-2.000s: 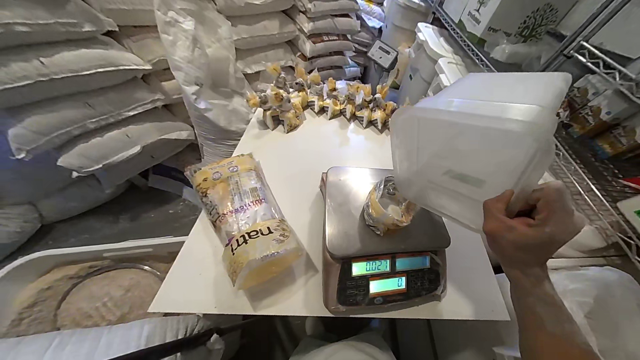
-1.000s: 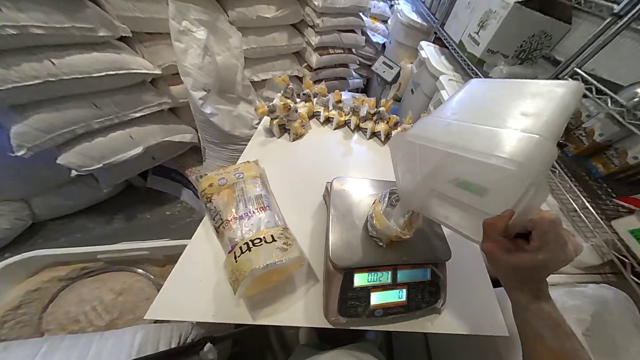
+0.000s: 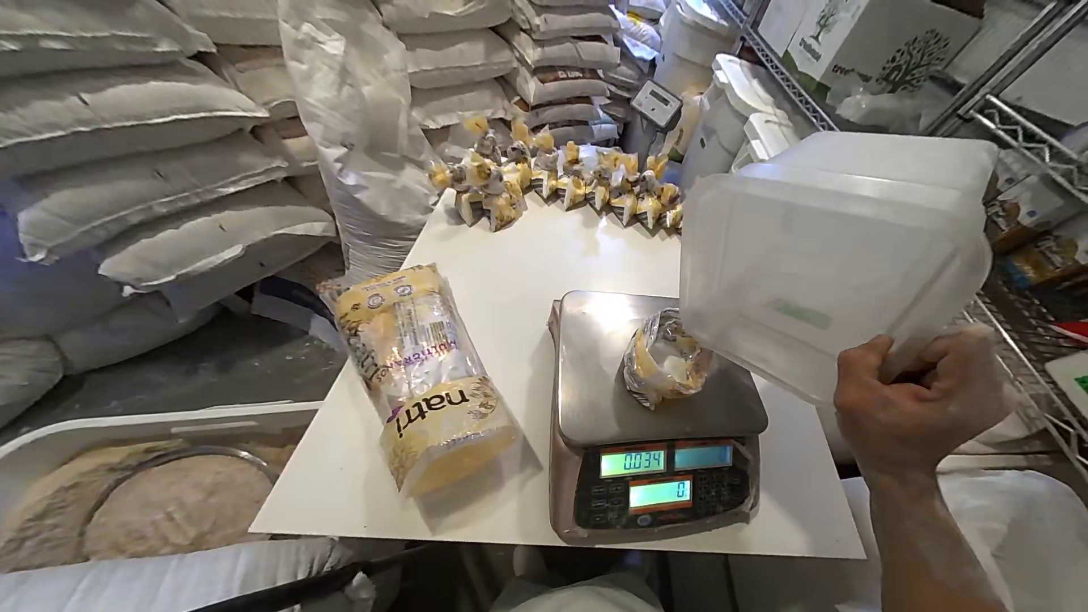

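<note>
My right hand [image 3: 918, 395] grips the lower right rim of a translucent plastic container [image 3: 816, 272]. The container is tilted, its lower left part beside the mouth of a small printed plastic bag [image 3: 667, 361]. This bag stands open on the steel pan of a digital scale [image 3: 595, 382], and some pale material shows inside it. The scale reads 0.034. Left of the scale a larger yellow printed bag [image 3: 425, 365] lies on the white table [image 3: 501, 280]. I cannot see my left hand.
Several small tied bags [image 3: 569, 174] stand along the table's far edge. Stacked sacks [image 3: 144, 127] are at the left and back. A white tub [image 3: 161, 416] of pale powder is at the lower left. Wire shelving [image 3: 1033, 144] with boxes and lidded bins [image 3: 727, 110] are at the right.
The scale reading has risen from 0.027 to 0.034. The container stays tilted in my right hand, beside the bag.
</note>
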